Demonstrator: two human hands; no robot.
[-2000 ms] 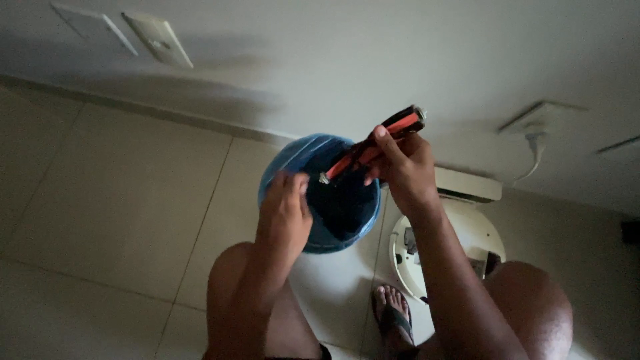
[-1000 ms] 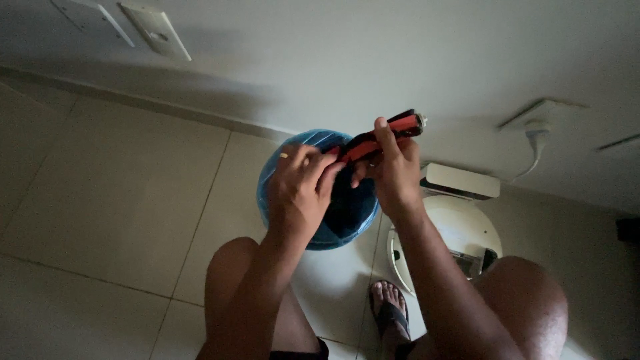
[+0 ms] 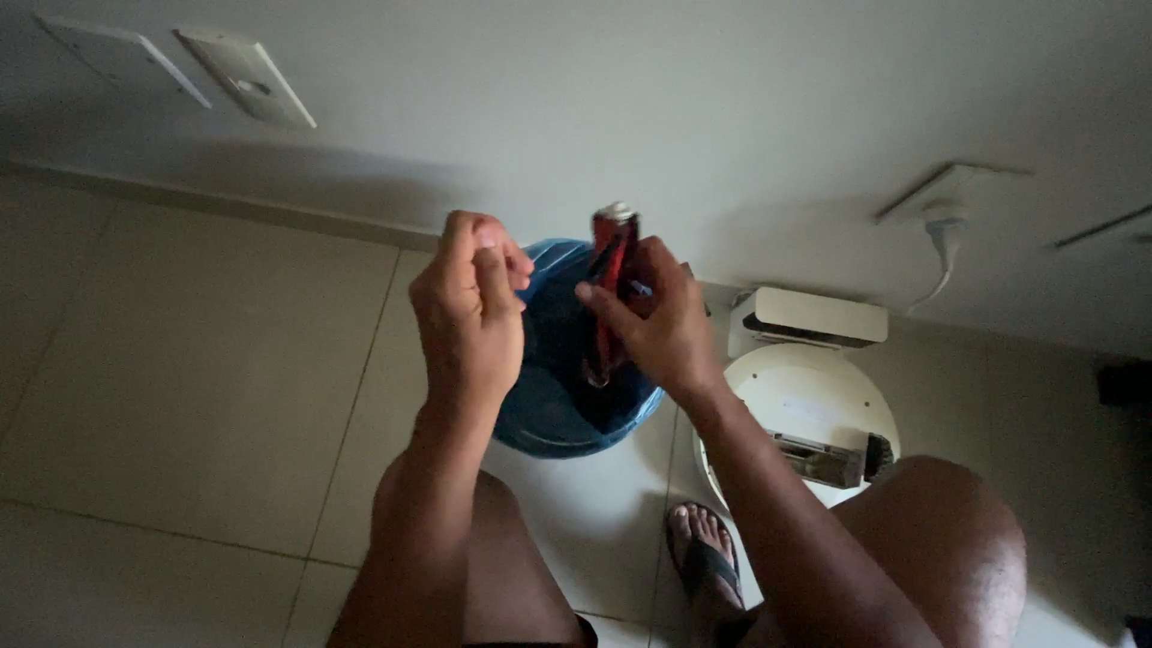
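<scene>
My right hand [image 3: 661, 315] grips a red and black roller brush [image 3: 612, 252], of the kind used in a robot vacuum, held nearly upright above a trash bin lined with a blue plastic bag [image 3: 562, 436]. The brush's pale end cap points toward the wall. My left hand [image 3: 472, 279] is raised over the bin's left edge, apart from the brush, its thumb and fingertips pinched together. Whether something small lies between those fingertips cannot be told.
A round white robot vacuum [image 3: 801, 396] lies underside up beside a white dock [image 3: 814, 315] at the wall. A plug [image 3: 945, 216] with a cord sits in a wall outlet. My sandalled foot [image 3: 702, 549] stands below the bin.
My left hand has come off the brush and moved left. My right hand has turned the brush from a slant to nearly upright.
</scene>
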